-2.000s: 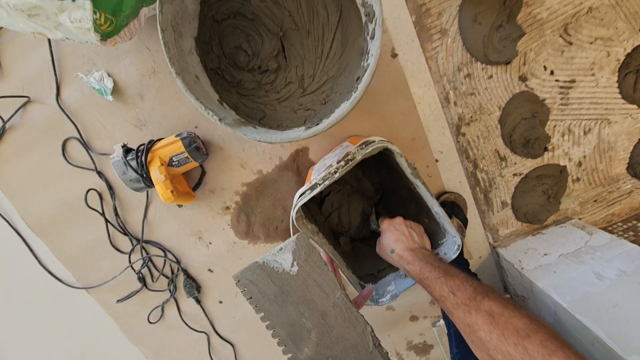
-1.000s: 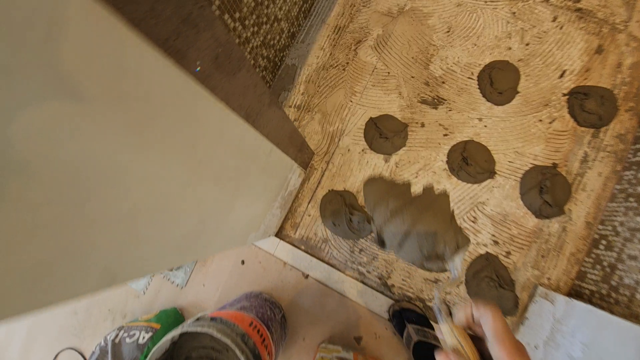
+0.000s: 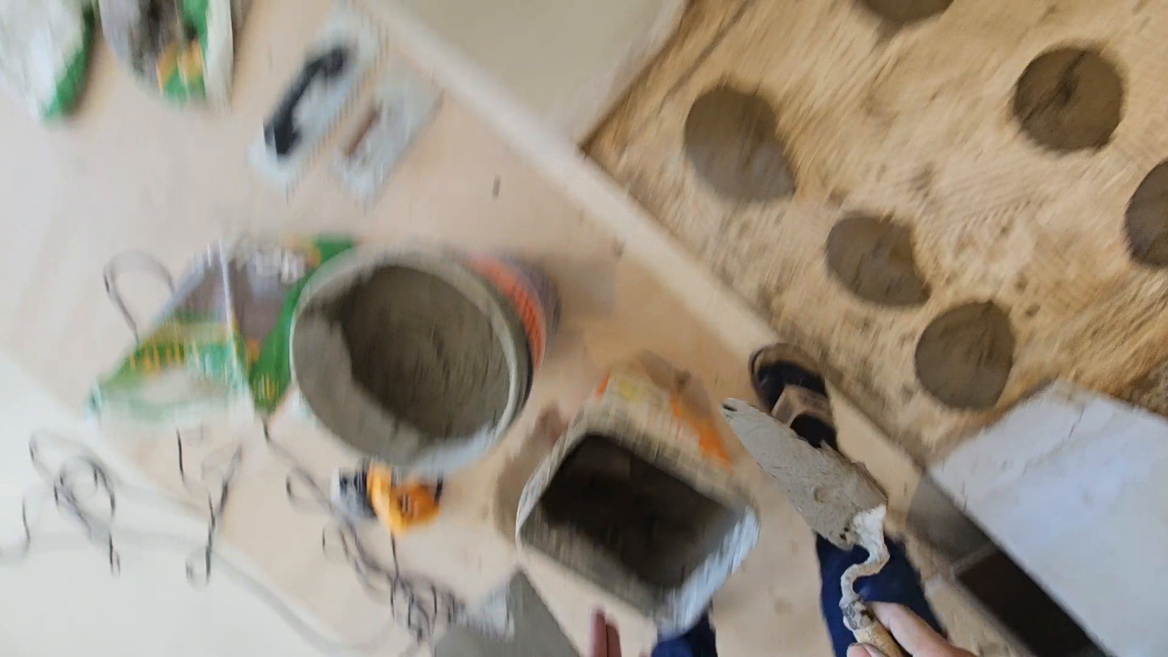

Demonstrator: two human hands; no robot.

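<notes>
My right hand grips the wooden handle of a mortar-coated pointing trowel at the bottom right, its blade pointing up and left. Left of it, only the fingers of my left hand show at the bottom edge, with nothing seen in them. Between and above the hands stands a rectangular bucket with dark mortar inside. A large round bucket holds more grey mortar. Several round mortar dabs lie on the ridged, tan floor at the upper right.
A notched trowel's plate lies by the left hand. Two trowels lie at the upper left. A yellow power tool, tangled cords and a printed bag are near the round bucket. A white block stands right.
The view has swung back from the dabbed floor toward the buckets. Two seconds ago my right hand was inside the rectangular bucket; now it holds the trowel to the right of it.
</notes>
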